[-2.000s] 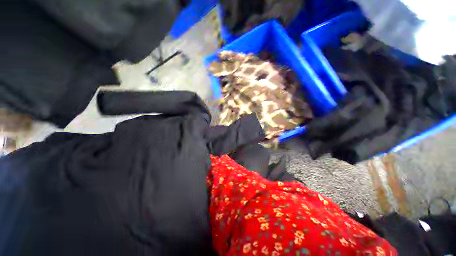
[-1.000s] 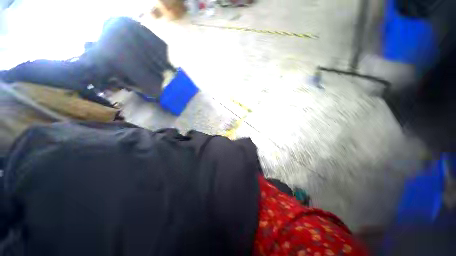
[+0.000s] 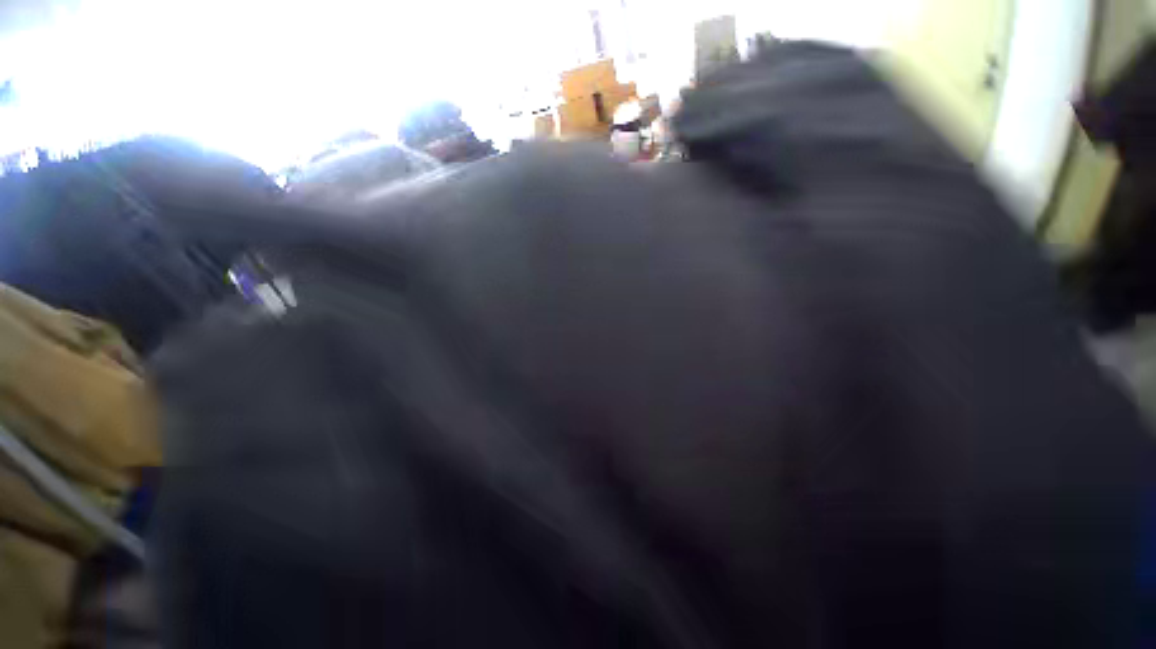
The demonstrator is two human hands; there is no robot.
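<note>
A large dark garment bundle (image 3: 659,380) fills most of the view, from the lower edge up to near the top right. It is blurred, and its folds are hard to make out. Neither of my hands shows; I cannot tell whether they are behind the dark cloth or out of the picture.
Tan cloth (image 3: 76,393) is at the left edge, with a pale bar (image 3: 70,494) across it. More dark garments (image 3: 140,228) lie at the upper left. Brown cartons (image 3: 591,99) stand in the background. A pale door (image 3: 957,76) is at the upper right.
The view has swung up and away from the floor and blue bins. The dark cloth now fills much more of the view, and the red floral cloth is out of sight.
</note>
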